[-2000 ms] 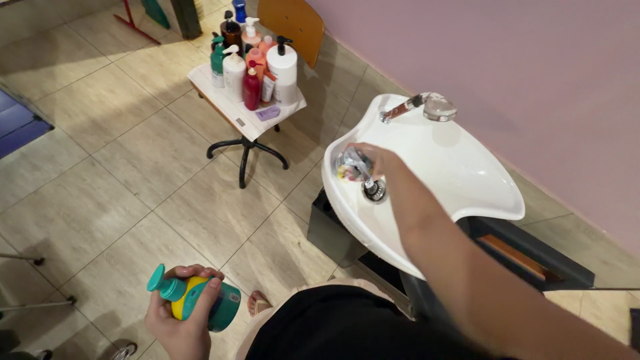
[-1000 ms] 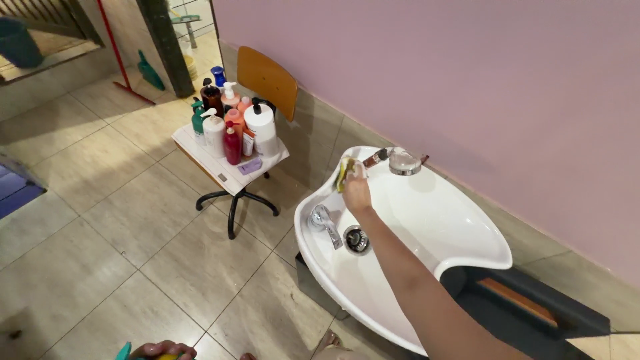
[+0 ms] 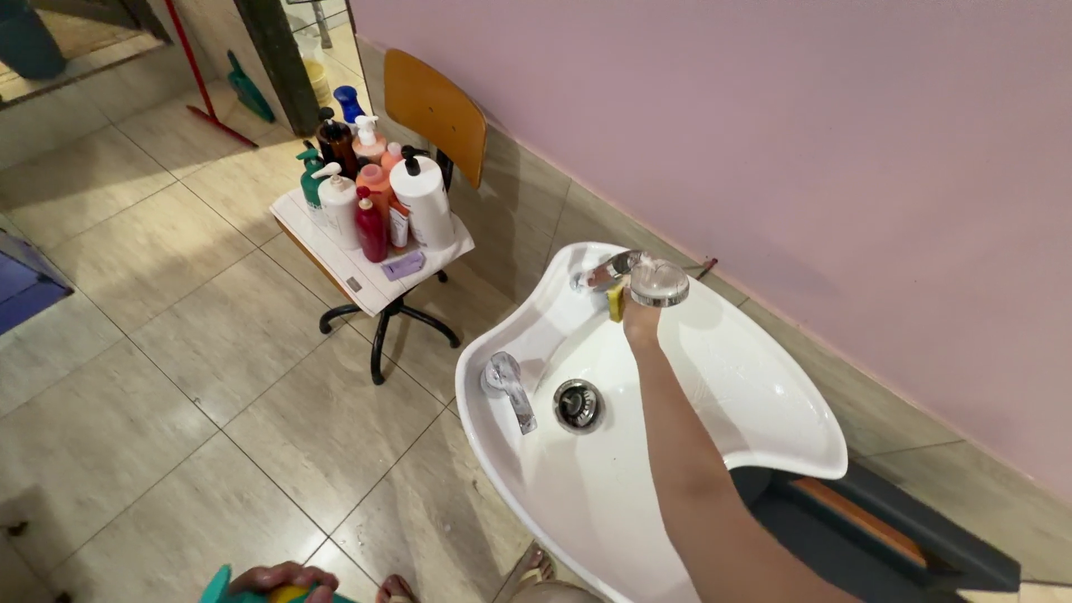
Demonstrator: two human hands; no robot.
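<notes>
My right arm reaches across a white ceramic shampoo basin [image 3: 754, 377]. Beside the chrome and clear spray head [image 3: 659, 283], my right hand [image 3: 641, 314] grips a yellow sponge [image 3: 615, 303]; the spray head hides most of its fingers. The chrome mixer lever [image 3: 509, 389] is on the basin's left side, near the metal drain strainer [image 3: 578, 405]. At the bottom edge, my left hand [image 3: 285, 579] is closed around a teal and yellow bottle [image 3: 219, 586], mostly out of view.
A chair with an orange wooden back [image 3: 435, 109] carries several pump bottles on its cloth-covered seat [image 3: 335, 272]. Behind the basin is a pink wall [image 3: 712, 126]. A red-handled squeegee [image 3: 197, 75] and green dustpan [image 3: 249, 88] stand at the back left. Dark basin seating [image 3: 888, 519] is at lower right.
My right hand has moved from the mixer lever to the back of the basin by the spray head. The view has shifted, leaving the left hand and bottle mostly cut off.
</notes>
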